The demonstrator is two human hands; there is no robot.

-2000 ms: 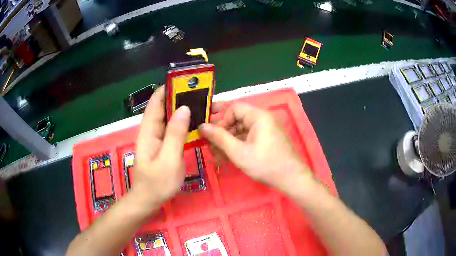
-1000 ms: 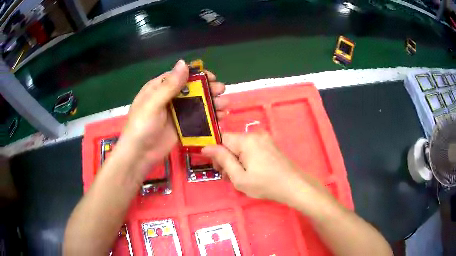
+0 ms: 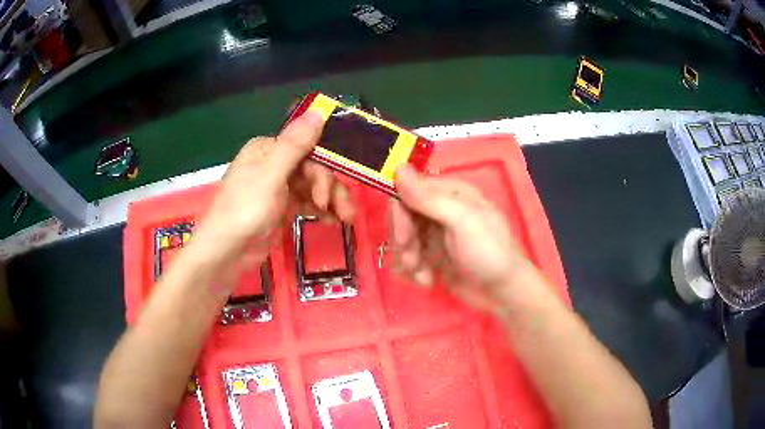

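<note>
A covered unit [image 3: 359, 140], yellow and red around a dark window, is held above the foam tray, tilted with its right end lower. My left hand [image 3: 273, 180] grips its left end, thumb on the yellow face. My right hand [image 3: 449, 226] grips its right end between thumb and fingers. The unit's underside is hidden. Below, the pink-red foam tray [image 3: 428, 317] holds several covers, one of them a black-edged cover [image 3: 327, 292] just under my hands; my left arm partly hides others.
A green conveyor belt [image 3: 470, 96] with a white rail [image 3: 604, 126] runs behind the tray. It carries a yellow-and-red unit [image 3: 589, 80] and a board-and-screen unit [image 3: 116, 157]. At right are a desk fan [image 3: 742, 247] and a white sheet of thin frames [image 3: 713, 151].
The covered unit has turned from upright to lying slantwise. My right hand has moved up onto its right end. My left hand has shifted to its left end. Belt items have shifted slightly.
</note>
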